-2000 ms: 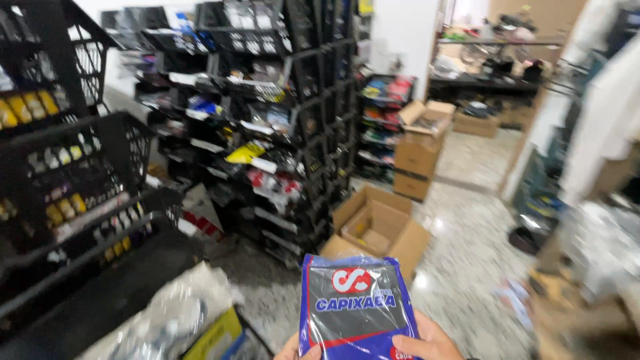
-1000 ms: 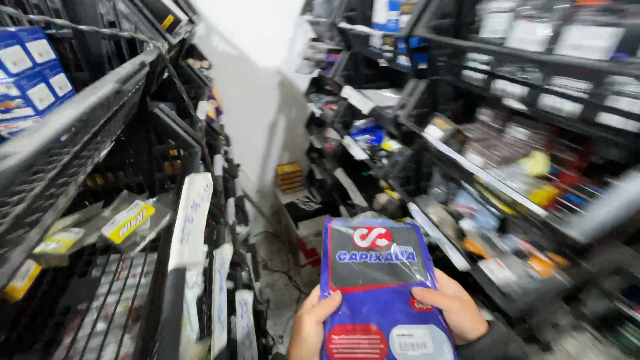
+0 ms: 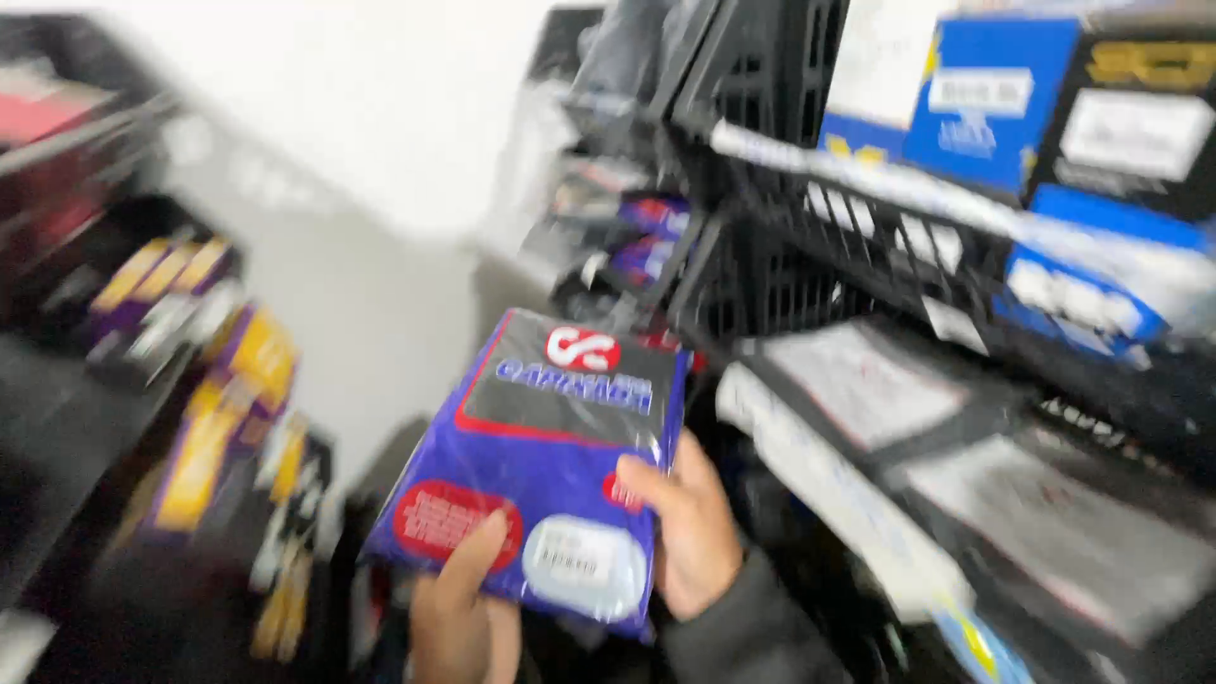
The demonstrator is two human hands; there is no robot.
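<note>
A flat purple plastic packet (image 3: 546, 456) with a dark window, a red and white logo and a pale barcode label is held between both hands, its top tilted away. My left hand (image 3: 465, 598) grips its lower left part, thumb over the red oval. At the right edge, my right hand (image 3: 689, 527) holds it with the thumb on the front; a dark sleeve covers that wrist. Just beyond the packet's top, blurred purple and red packets (image 3: 651, 237) lie in a black bin.
Black plastic bins (image 3: 788, 275) rise on the right, holding blue boxes (image 3: 988, 104) and dark packets with pale labels (image 3: 864, 380). Yellow and purple boxes (image 3: 204, 446) sit in racks on the left. Between them stands a white wall (image 3: 380, 104). Much is blurred.
The view has swung from an aisle with cardboard boxes to close between the racks. Both hands keep hold of the purple packet, which is now tilted.
</note>
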